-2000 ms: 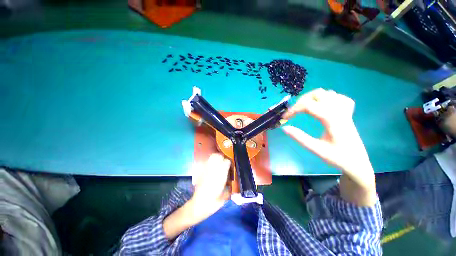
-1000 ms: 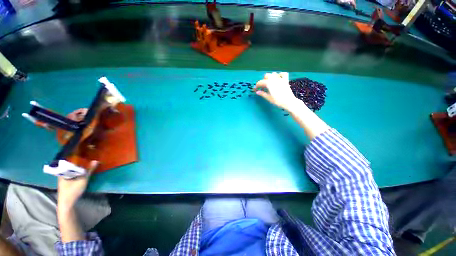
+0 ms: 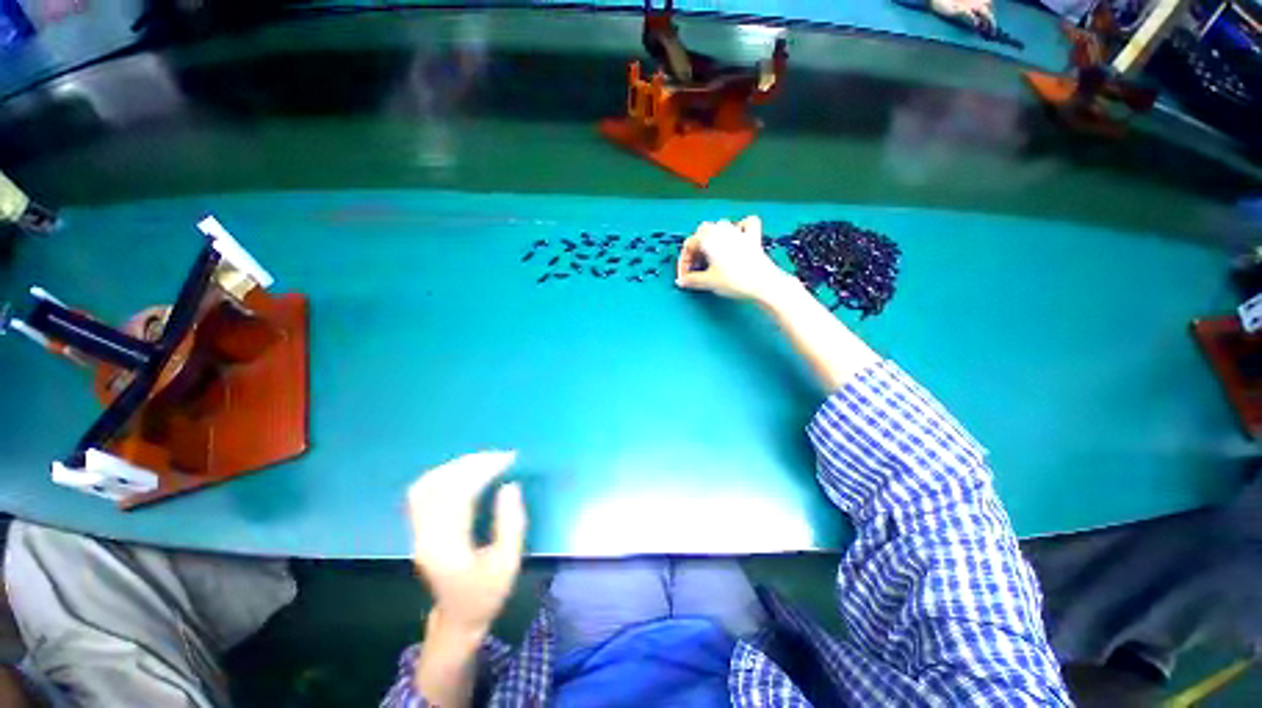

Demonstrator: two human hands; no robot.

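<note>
The small black parts lie on the green work surface as a dense pile (image 3: 844, 263) with a scattered trail (image 3: 598, 256) to its left. My right hand (image 3: 727, 260) is over the right end of the trail, fingertips close together at the surface; whether a part is between them cannot be seen. My left hand (image 3: 468, 533) is above the front edge, thumb and fingers apart, holding nothing. The three-armed black assembly (image 3: 155, 346) sits tilted on its fixture at the left, with white arm-end holders. Its orange-red base plate (image 3: 263, 401) rests on the surface. Neither hand touches it.
Another orange-red fixture (image 3: 685, 132) stands on the darker green strip beyond. A further one (image 3: 1086, 104) is at the far right. Part of a fixture plate (image 3: 1232, 362) shows at the right edge. A seated person's leg (image 3: 152, 609) is at the lower left. A distant hand (image 3: 965, 11) shows at the top.
The fixture with the black assembly has gone from in front of me to the far left. My left hand has let go of it and come back. My right hand has moved from an arm end to the parts.
</note>
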